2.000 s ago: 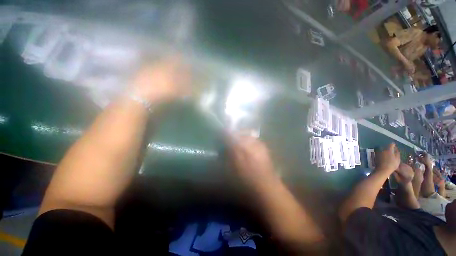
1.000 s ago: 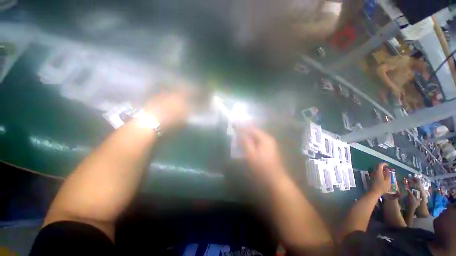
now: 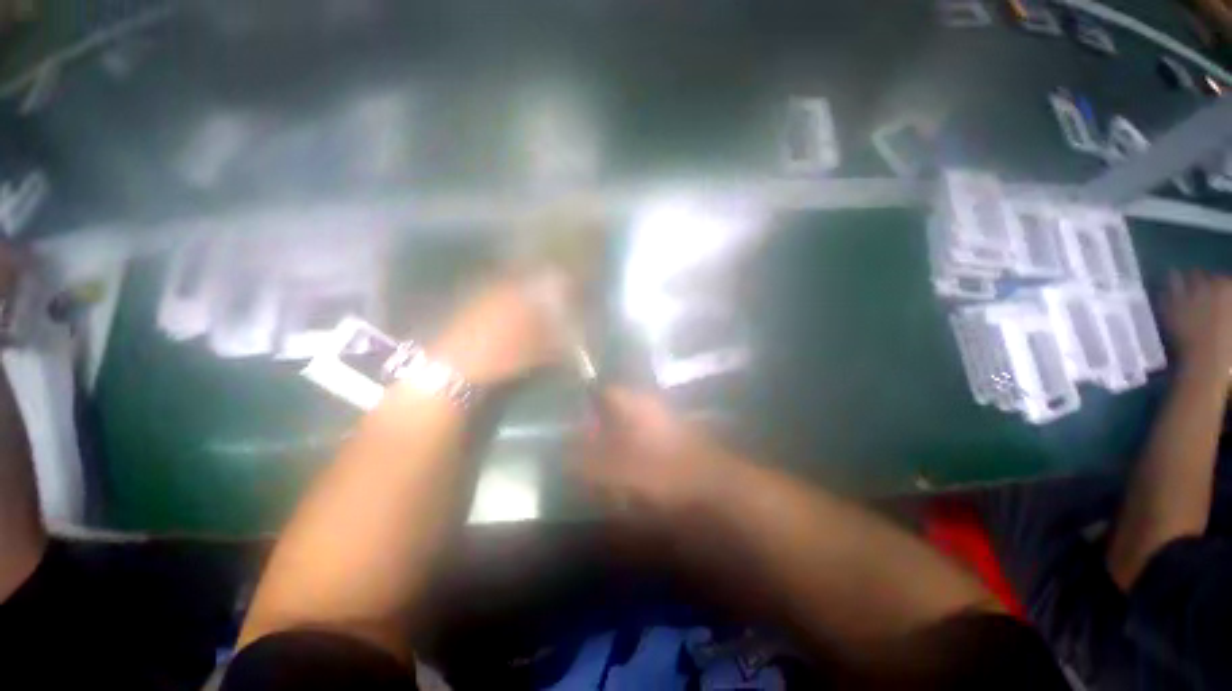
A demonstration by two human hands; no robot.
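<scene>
My left hand (image 3: 507, 324), blurred, with a metal-band watch, is over the green bench left of centre; whether it holds anything is hidden by blur. My right hand (image 3: 635, 439) is closed, nearer to me and to the right. A thin shiny shaft (image 3: 584, 362), seemingly a small hammer's, runs from it up towards my left fingers; its head is not clear. One white frame (image 3: 349, 362) lies by my left wrist. Another white frame (image 3: 700, 354) lies right of the hands, partly washed out by glare.
White frames (image 3: 243, 290) overlap at left. Stacked white frames (image 3: 1040, 351) stand at right, near another person's arm. A pale rail (image 3: 838, 193) crosses behind, with spaced frames beyond it. Another person's arm is at the far left.
The view has turned and levelled, so the stacks show further right and the rail runs across. My right hand shows lower and closer to my left hand than before.
</scene>
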